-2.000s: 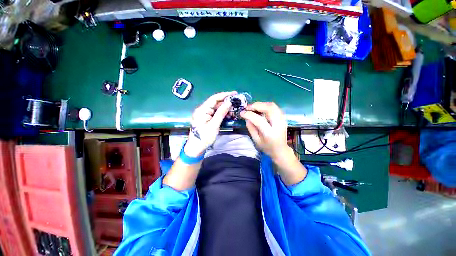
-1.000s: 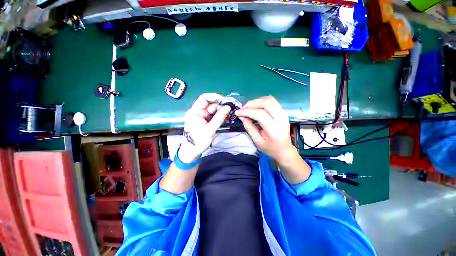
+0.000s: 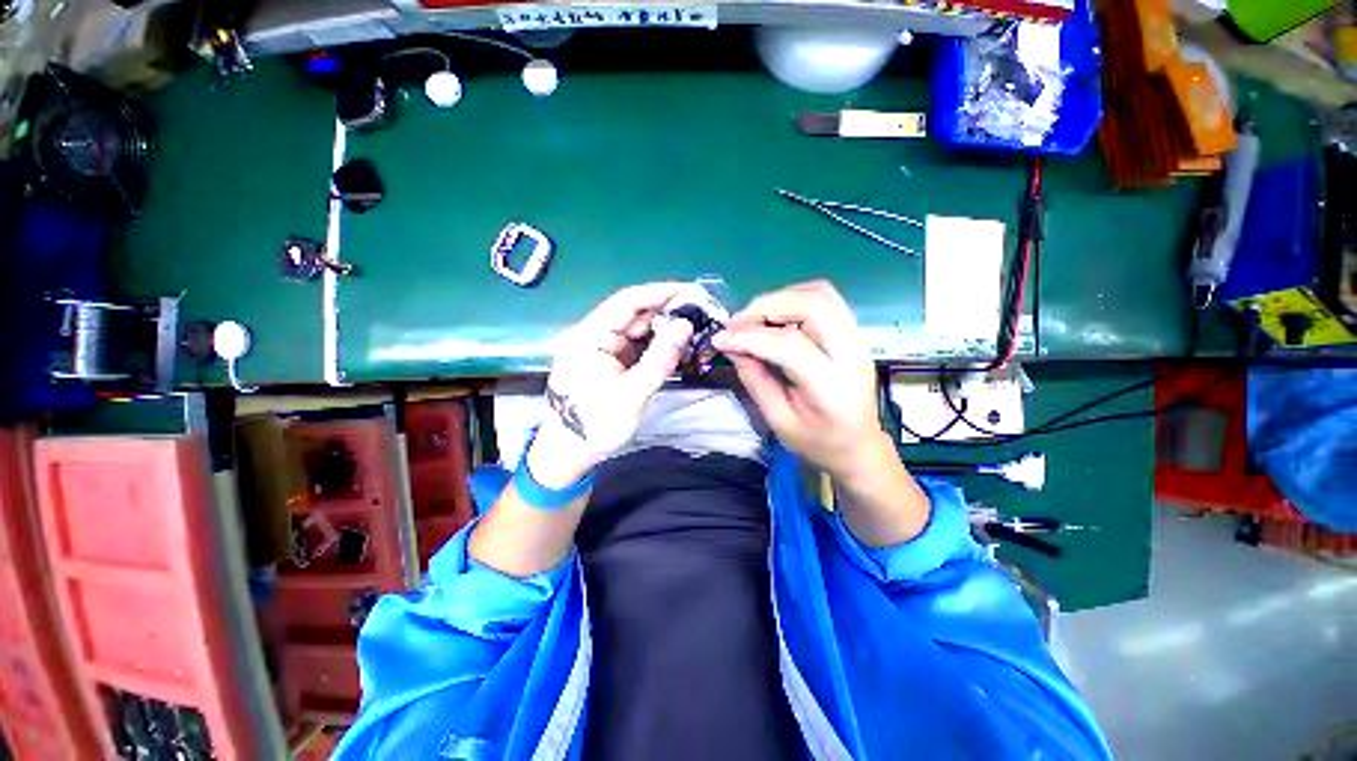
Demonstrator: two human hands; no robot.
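Observation:
A small dark, shiny circuit board assembly (image 3: 695, 336) is held in front of me at the bench's front edge. My left hand (image 3: 615, 363) grips it between thumb and fingers from the left. My right hand (image 3: 804, 366) has its fingertips pinched at the assembly's right side; the fingers hide much of it. A silver rounded-square watch case (image 3: 521, 254) lies on the green mat, left of my hands. Tweezers (image 3: 851, 217) lie on the mat at the right, beside a white paper sheet (image 3: 964, 289).
A blue parts bin (image 3: 1018, 86) and a flat blade tool (image 3: 863, 125) are at the back right. A solder wire reel (image 3: 101, 342) stands at the left, above pink-red trays (image 3: 127, 538). Black and red cables (image 3: 1027, 283) hang over the bench's right edge.
The view has shifted slightly, moving the bench items left in the picture. The assembly has been turned in my fingers and looks darker. Both hands keep their grip near it.

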